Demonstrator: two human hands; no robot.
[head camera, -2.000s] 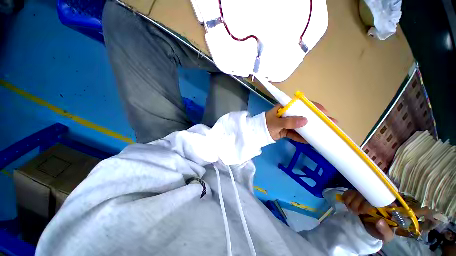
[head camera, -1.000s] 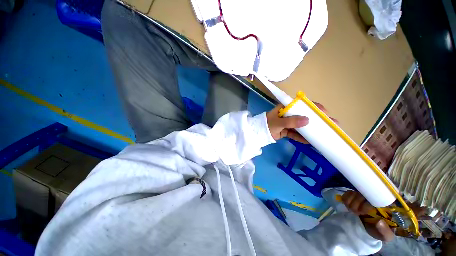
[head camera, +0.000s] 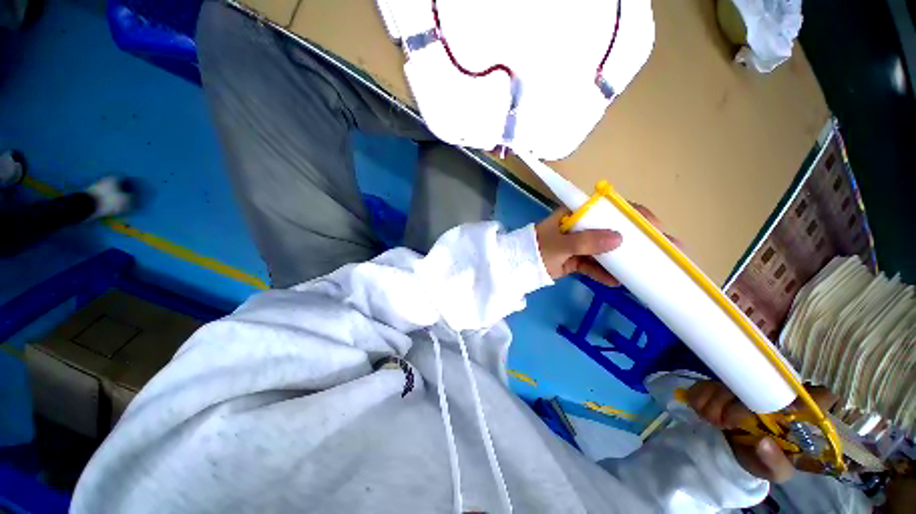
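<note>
My left hand (head camera: 580, 249) grips the front of a caulking gun's yellow frame, thumb on the thick white cartridge (head camera: 693, 306). My right hand (head camera: 738, 427) is closed around the yellow trigger end at the lower right. The pale tapered nozzle (head camera: 552, 183) points up and left, its tip at the near edge of a white many-sided panel (head camera: 557, 110). The tip's exact contact is too bright to tell. The panel lies on the cardboard-covered bench (head camera: 693, 161), its top cut off by the picture's edge. A dark-red wire (head camera: 455, 62) and grey-silver tabs (head camera: 509, 124) lie on it.
A crumpled white wad (head camera: 771, 35) lies at the bench's upper right. A patterned mat (head camera: 804, 221) and a stack of panels (head camera: 854, 341) are at the right. Blue stools (head camera: 628, 336), a carton (head camera: 110, 346) and a person's feet (head camera: 108, 197) are on the floor.
A person's feet have come into view at the left. The panel and bench sit slightly further up and left in the picture. My hands keep the same hold on the gun.
</note>
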